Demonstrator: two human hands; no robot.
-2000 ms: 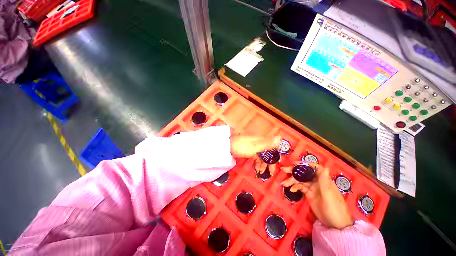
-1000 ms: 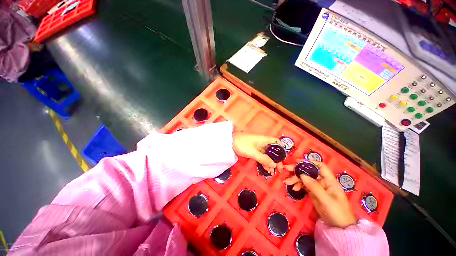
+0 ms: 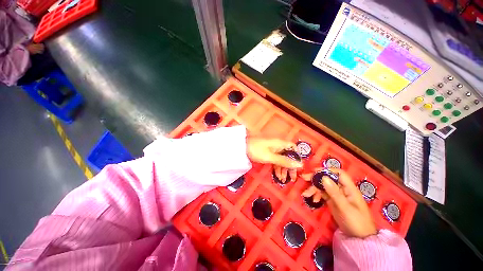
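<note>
My left hand [image 3: 269, 152] is above the tray and holds a round part [image 3: 290, 155] with a dark face between its fingertips, tilted. My right hand [image 3: 348, 204] holds another dark round part [image 3: 323, 180] with a bright rim, its thumb on it. The orange-red compartment tray [image 3: 276, 186] lies below both hands. Several pockets hold dark-faced parts, such as one near the middle [image 3: 262, 209]. Light-faced parts, such as one at the right [image 3: 391, 211], sit along the edge near the tester. My hands and left sleeve hide some pockets.
A cream bench tester [image 3: 397, 66] stands beyond the brown edge strip [image 3: 318, 133]. Paper slips [image 3: 435, 166] lie beside it. A metal post [image 3: 210, 39] rises at the tray's far corner. A label [image 3: 262, 54] lies near it. Another person's pink sleeve [image 3: 13, 50] and blue stools [image 3: 57, 95] are at left.
The part in my left hand has tilted, so its dark face shows less. My right thumb has moved onto its part. Both hands stay over the same pockets.
</note>
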